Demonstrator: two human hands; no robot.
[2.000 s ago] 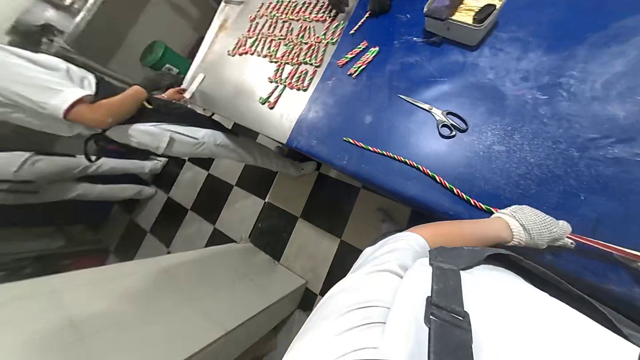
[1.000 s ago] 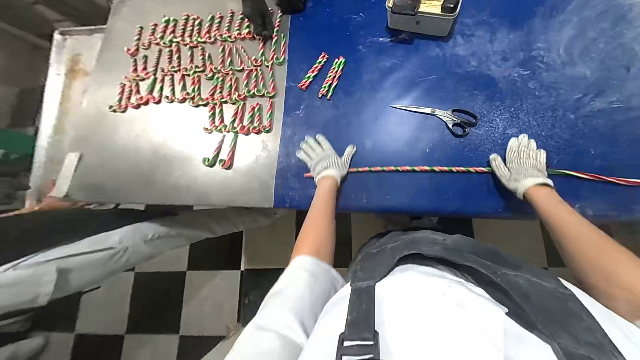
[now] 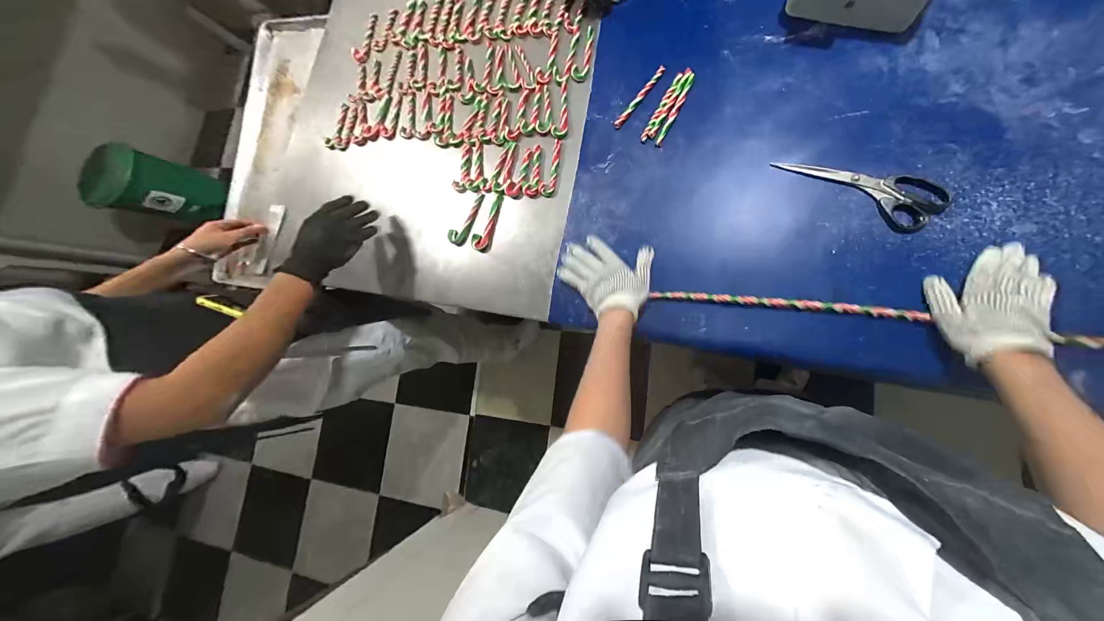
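Observation:
A long twisted rope of red, white and green candy [image 3: 793,304] lies along the near edge of the blue table. My left hand [image 3: 606,278], in a white knit glove, rests flat with spread fingers over the rope's left end. Farther right, my right hand [image 3: 992,302], gloved the same way, presses palm down on the rope, which continues past it. Beyond the rope are black-handled scissors [image 3: 888,191], their blades apart only slightly or not at all. Several short straight candy sticks [image 3: 668,108] lie past my left hand.
Rows of candy canes [image 3: 492,112] cover part of a steel surface [image 3: 414,250] at left. Beside it a co-worker's black-gloved hand [image 3: 332,237] hovers, the other hand near a metal tray [image 3: 259,138]. A grey container [image 3: 858,13] stands at the far edge. A green bin [image 3: 147,183] is at far left.
Both my hands still rest on the candy rope. The co-worker's black-gloved hand has come over the near part of the steel surface. The view has shifted somewhat.

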